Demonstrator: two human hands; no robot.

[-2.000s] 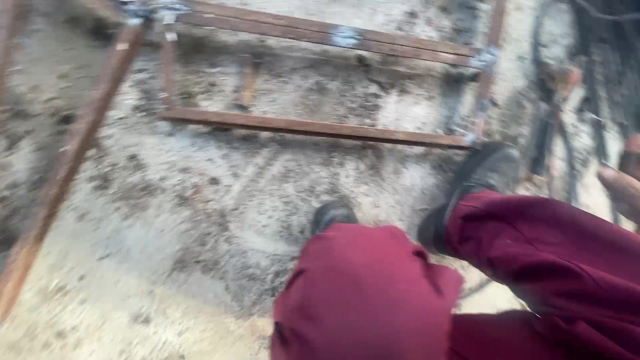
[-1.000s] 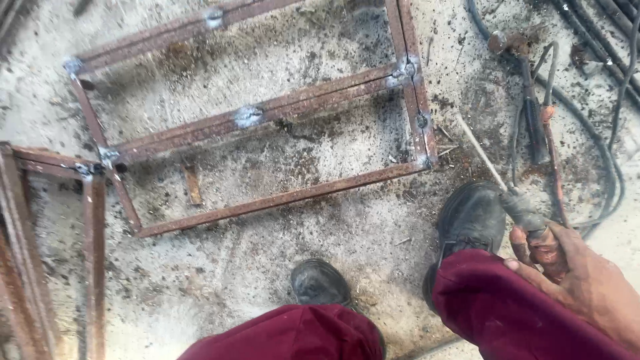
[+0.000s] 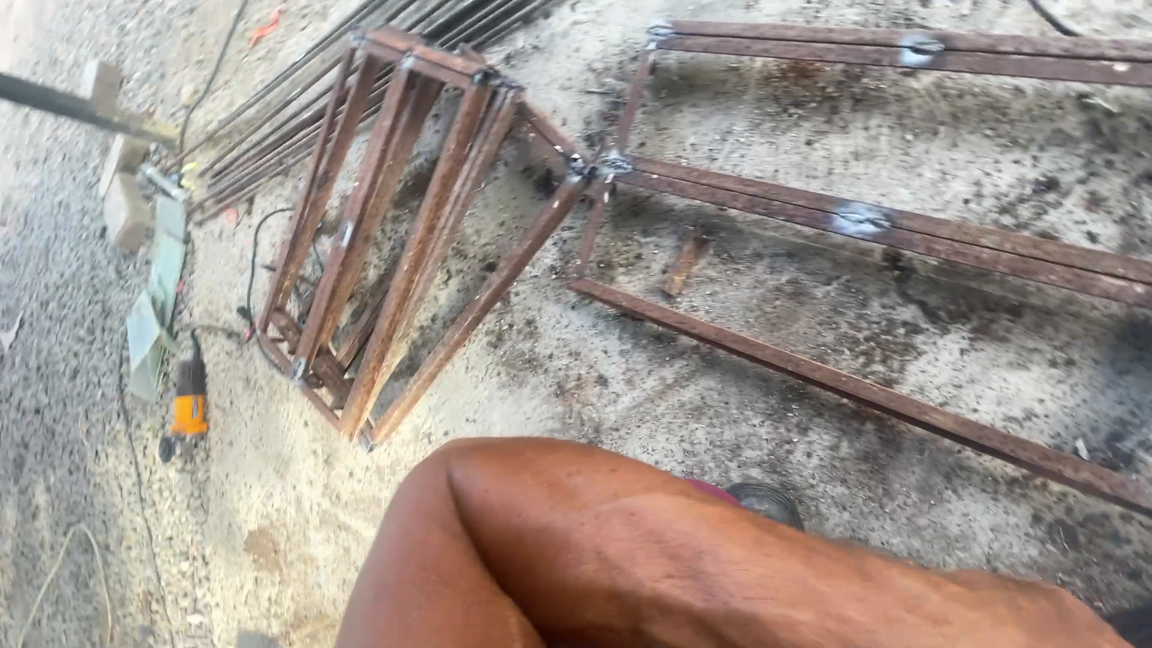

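Note:
A bare, bent arm crosses the bottom of the head view, its elbow at the lower middle; the forearm runs off to the lower right, and no hand can be made out clearly. Beyond it lies a rusty steel frame of paired bars (image 3: 765,193) with whitish weld spots (image 3: 861,219) on the concrete floor. To its left is a second welded steel frame (image 3: 432,225) with several long bars. A short rusty metal piece (image 3: 687,263) rests between the bars of the right frame. Part of a dark shoe (image 3: 765,504) shows behind the forearm.
An orange and black angle grinder (image 3: 189,405) lies at the left, with its cord nearby. Above it are a greenish flat sheet (image 3: 157,297) and concrete blocks (image 3: 126,211). A bundle of long steel bars (image 3: 270,135) lies behind the left frame. Gravel borders the concrete.
The view has swung left, bringing in the grinder and the second frame. The hand holding a welding electrode holder at the right one second ago is out of view; a bent arm now fills the bottom.

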